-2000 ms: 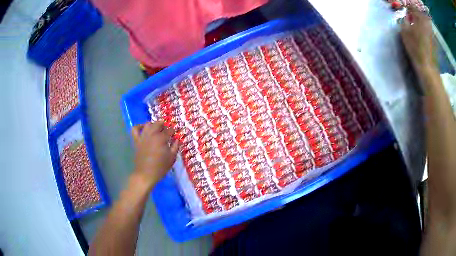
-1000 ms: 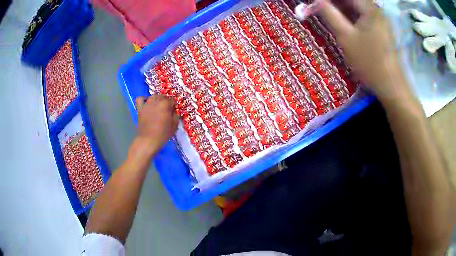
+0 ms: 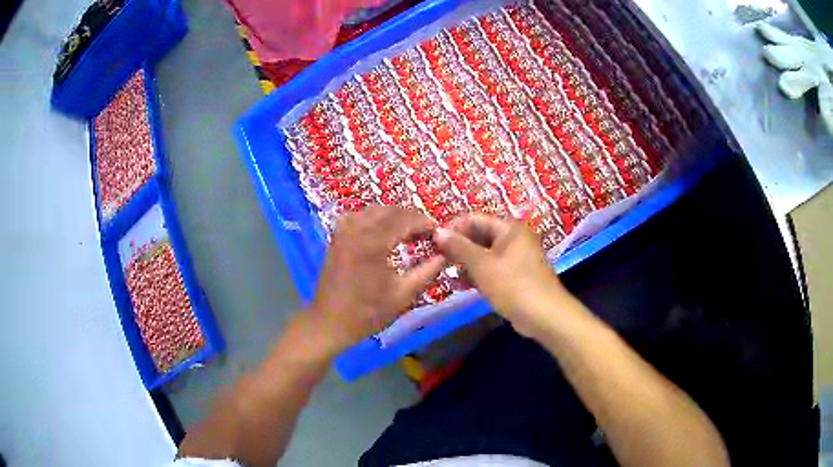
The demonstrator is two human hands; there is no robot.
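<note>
A large blue tray (image 3: pixel 274 196) with a white liner sits tilted in front of me. Packed rows of small red-and-white pieces (image 3: pixel 475 119) fill it. My left hand (image 3: pixel 370 269) is over the tray's near left part, fingers bent and pointing right. My right hand (image 3: pixel 502 264) meets it there, thumb and index finger pinched close to the left fingertips. Small reddish-white pieces show between the hands, but whether they are held or lie in the tray is hidden.
Two smaller blue trays (image 3: pixel 169 228) of tiny pink-red pieces stand at the left, with a deep blue bin (image 3: pixel 128 55) beyond. A shiny bench at the right bears an off-white glove (image 3: pixel 796 62); a tan sheet (image 3: pixel 816 239) is below it. A person's pink clothing (image 3: pixel 297 27) shows at the top.
My right hand has come from the bench, across the tray's upper right, to its near side. My left hand has moved right and down from the left edge to meet it.
</note>
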